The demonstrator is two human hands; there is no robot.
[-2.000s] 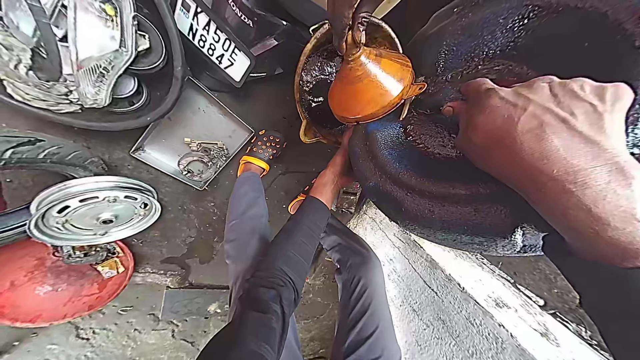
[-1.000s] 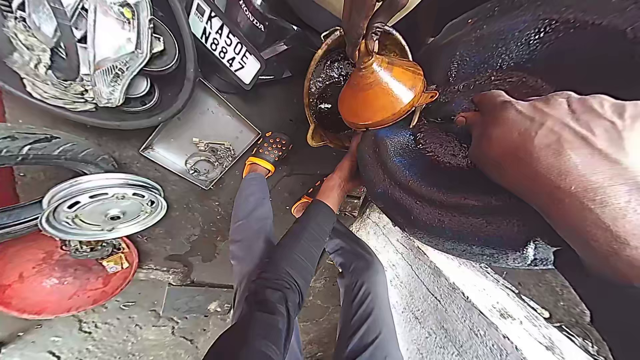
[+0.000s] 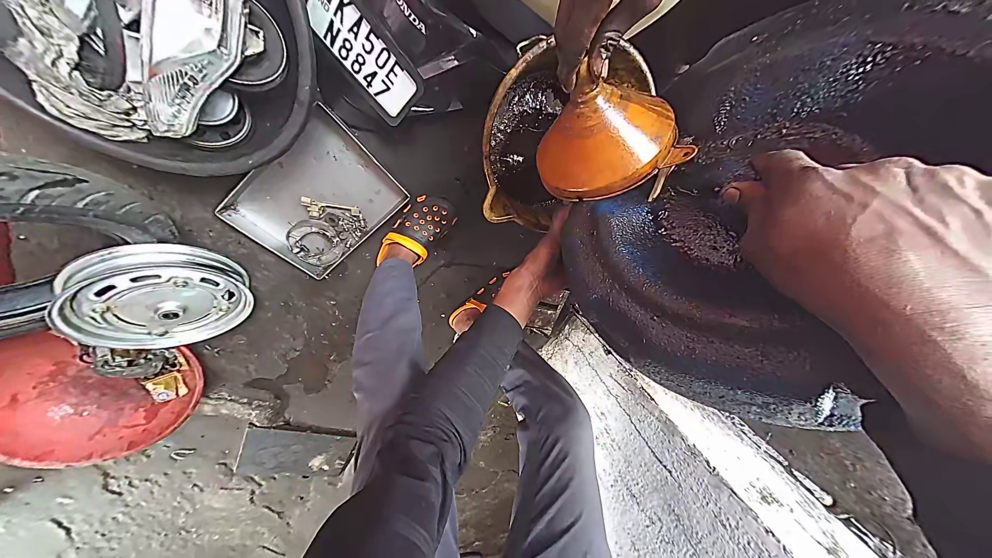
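A large black basin (image 3: 643, 310), wet and oily, is tilted at the right, its lip against a bucket. My left hand (image 3: 542, 263) reaches from below to its left edge, with the fingertips hidden behind it. Over its right part lies my right hand (image 3: 860, 232), thumb on the wet surface and other fingers curled out of sight. Another person's hand (image 3: 593, 35) holds an orange plastic funnel (image 3: 608, 147) by its narrow end, wide mouth downward, over the grimy bucket (image 3: 494, 147). Dark liquid shows in the bucket.
A metal tray (image 3: 271, 178) with small metal parts lies near my clog (image 3: 418, 225). At the left are a black tub (image 3: 232, 159) of lamp parts, a tyre (image 3: 85, 198), a wheel rim (image 3: 151, 298) and a red round lid (image 3: 85, 403). A Honda vehicle (image 3: 434, 54) stands behind.
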